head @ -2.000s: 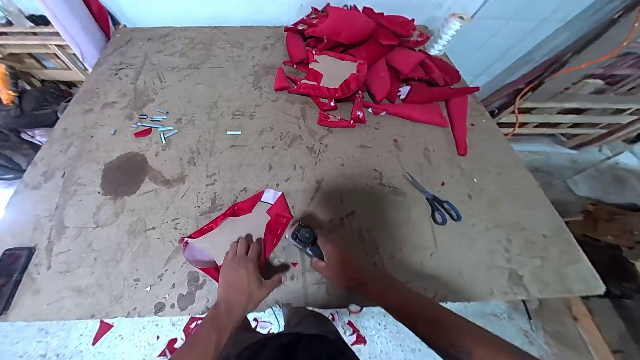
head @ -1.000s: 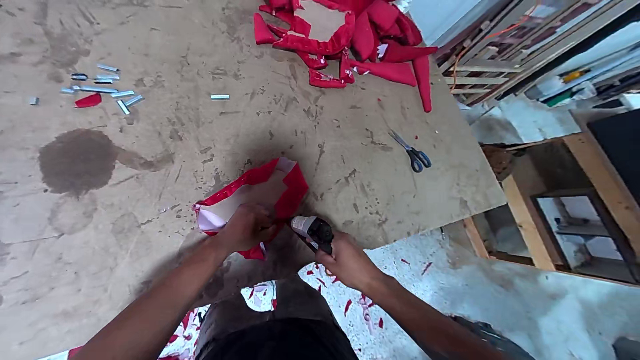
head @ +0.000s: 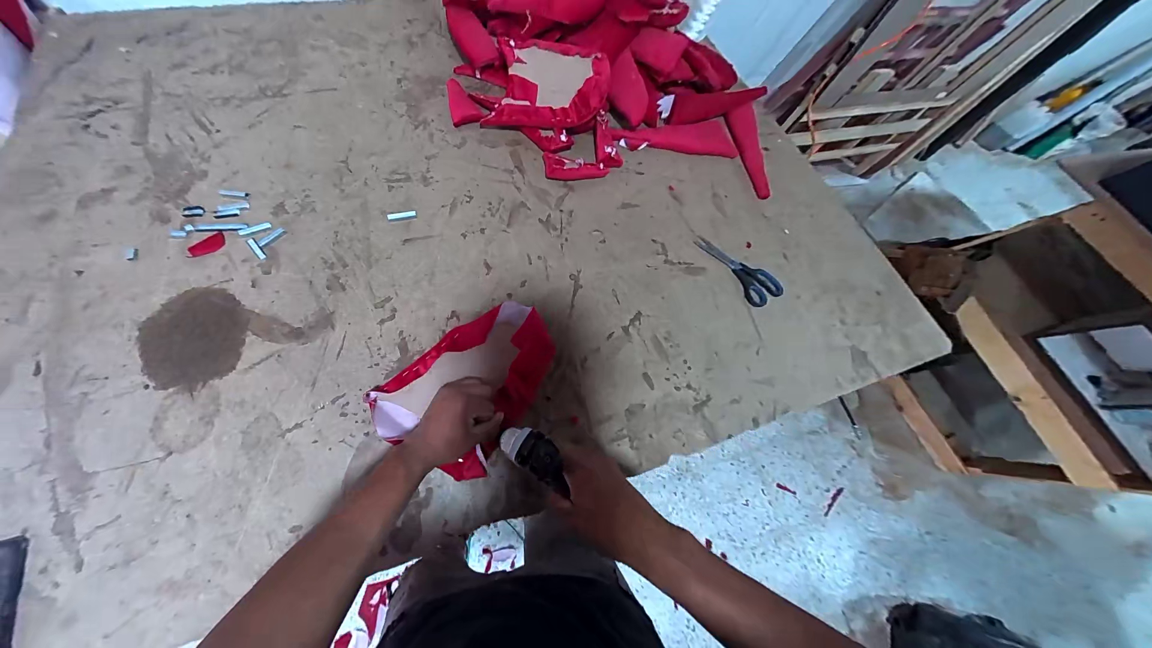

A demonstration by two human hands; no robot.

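Observation:
A flat panel wrapped in red fabric [head: 533, 346], its beige backing showing in the middle, lies near the table's front edge. My left hand [head: 457, 418] grips the folded red fabric at the panel's near right side. In my right hand [head: 585, 490] is a black handheld tool with a pale metal end, which looks like a staple gun [head: 540, 457]. Its nose points at the fabric edge beside my left fingers; whether it touches cannot be told.
A pile of red fabric-covered pieces [head: 630, 81] lies at the table's [head: 450, 243] far side. Scissors [head: 742, 273] rest at the right. Several strips of staples [head: 216, 227] and a red scrap [head: 206, 244] lie at the left. A wooden frame [head: 1035, 396] stands beyond the right edge.
Two seconds ago my left hand lay spread on the panel; now its fingers pinch the folded edge. The panel has turned slightly. The view has shifted and turned.

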